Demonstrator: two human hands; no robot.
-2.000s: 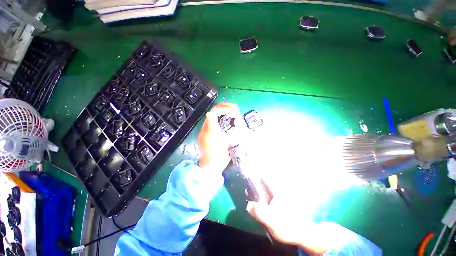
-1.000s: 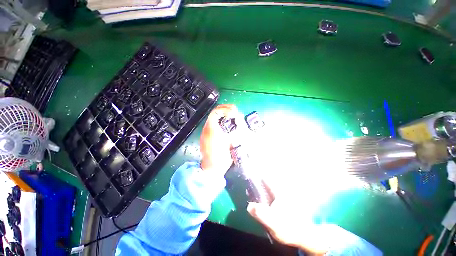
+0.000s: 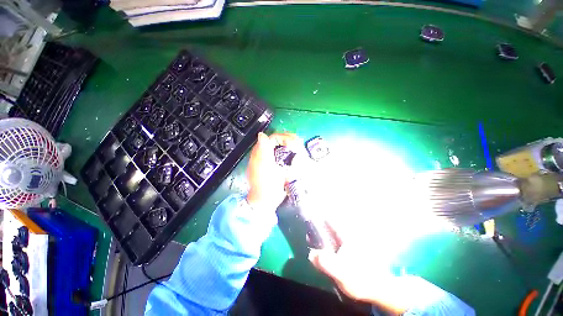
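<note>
My left hand (image 3: 264, 170), in a light blue sleeve, pinches a small dark square unit (image 3: 284, 155) with a shiny rim near the picture's middle. My right hand (image 3: 346, 271) is partly washed out by glare and holds a long, slim, dark hand tool (image 3: 318, 231). The tool slants up and left towards the held unit; glare hides where its tip meets the work. A second square part (image 3: 317, 149) with a pale edge lies just right of the held unit. A black blister tray (image 3: 207, 185) with dark units in many pockets stands left of my hands.
A ribbed silver lamp head (image 3: 463, 196) glares from the right. Several small dark units (image 3: 355, 58) lie along the far side of the green mat (image 3: 296, 86). A fan (image 3: 28, 163), blue bin (image 3: 71, 259) and stacked black trays (image 3: 46, 86) are left. A blue stick (image 3: 485, 145) lies right.
The small dark units on the far side have moved to the right, and one has left the picture at the right. My hands hold nearly the same place, with slight shifts.
</note>
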